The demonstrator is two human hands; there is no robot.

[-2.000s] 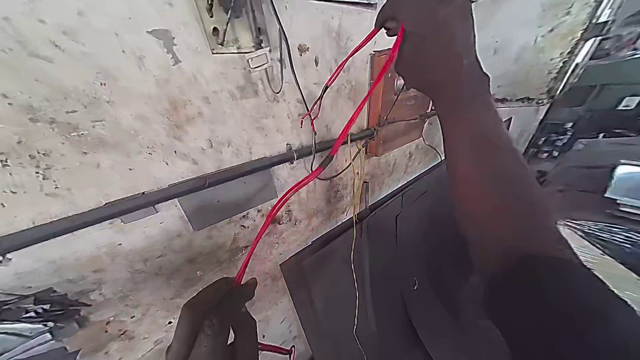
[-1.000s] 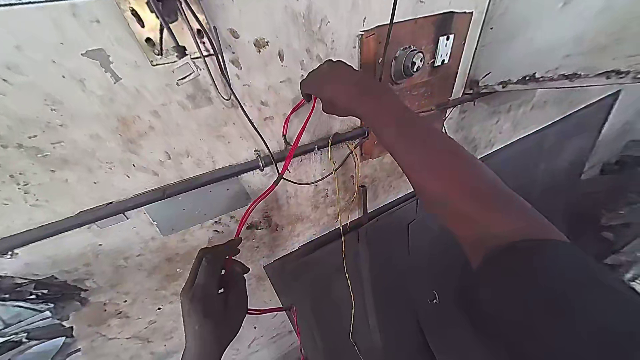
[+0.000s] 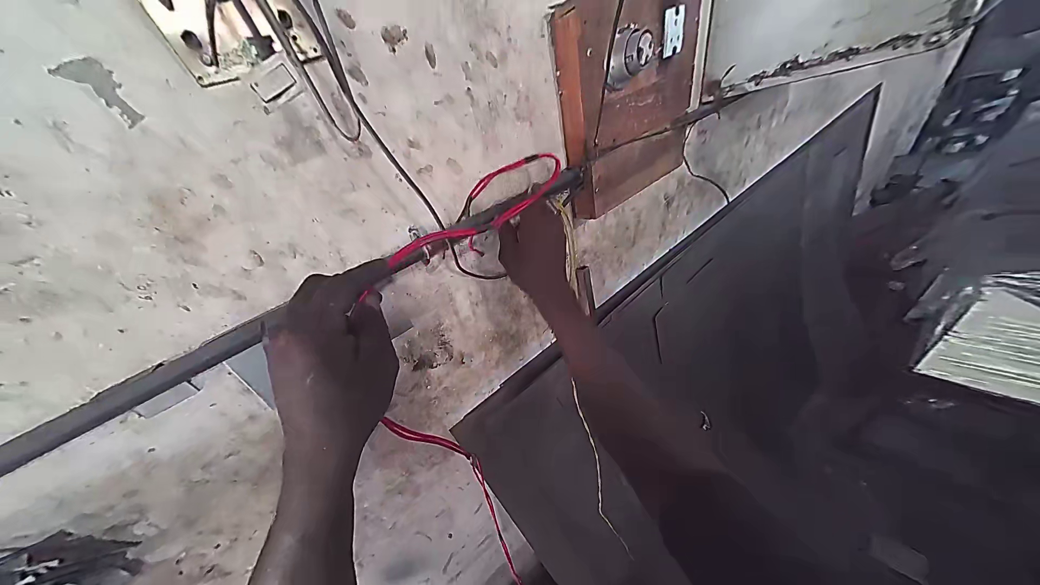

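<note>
A twisted red wire (image 3: pixel 426 439) with some dark sections runs between my hands along a dark metal pipe (image 3: pixel 187 357) on the stained wall. My left hand (image 3: pixel 333 333) is closed on the wire against the pipe, and the wire's lower length hangs below it over a dark panel. Farther up the pipe, my right hand (image 3: pixel 532 244) pinches the wire from below; its fingertips are partly hidden. Above that hand the wire makes a loop, close to a wooden board (image 3: pixel 642 122) that carries a round fitting (image 3: pixel 630 57).
An open metal wall box (image 3: pixel 219 41) with dark cables is at the upper left. Thin yellowish wires (image 3: pixel 600 479) hang by my right forearm. Large dark panels (image 3: pixel 520 471) lean on the wall. A pale stack (image 3: pixel 987 337) lies at the right, dark scraps (image 3: pixel 73 561) at the lower left.
Both hands have moved to the pipe with the red wire. The right hand has come down from above it, and the raised wire stretch now lies along it. The view has shifted.
</note>
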